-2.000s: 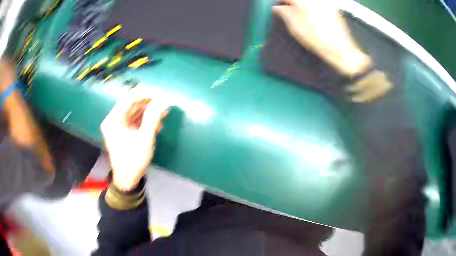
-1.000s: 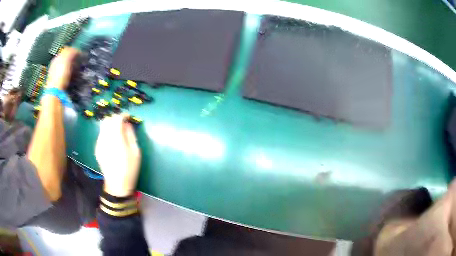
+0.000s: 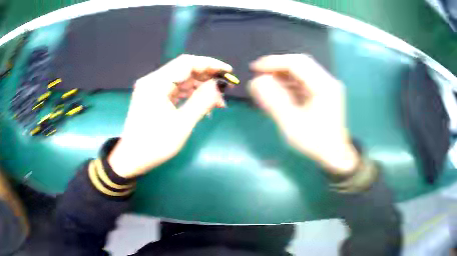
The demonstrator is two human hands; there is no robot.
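Observation:
My left hand (image 3: pixel 163 107) is raised over the middle of the bench, with a small black part with a bright yellow piece (image 3: pixel 230 78) pinched between thumb and fingertips. My right hand (image 3: pixel 305 102) is close to the right of it, blurred, with thumb and index finger slightly apart and nothing visible between them. The hands do not touch. Black parts with yellow pieces (image 3: pixel 57 111) lie in a loose heap at the left.
The green bench top (image 3: pixel 225 195) has a pale curved rim. A dark left pad (image 3: pixel 110 50) and centre pad (image 3: pixel 295 40) lie behind my hands. A dark panel (image 3: pixel 426 120) is at far right. Part of another person (image 3: pixel 10 215) shows at the lower left edge.
My left hand has moved from the heap to the middle and now holds a part. My right hand has come in from the lower right. The view has shifted right.

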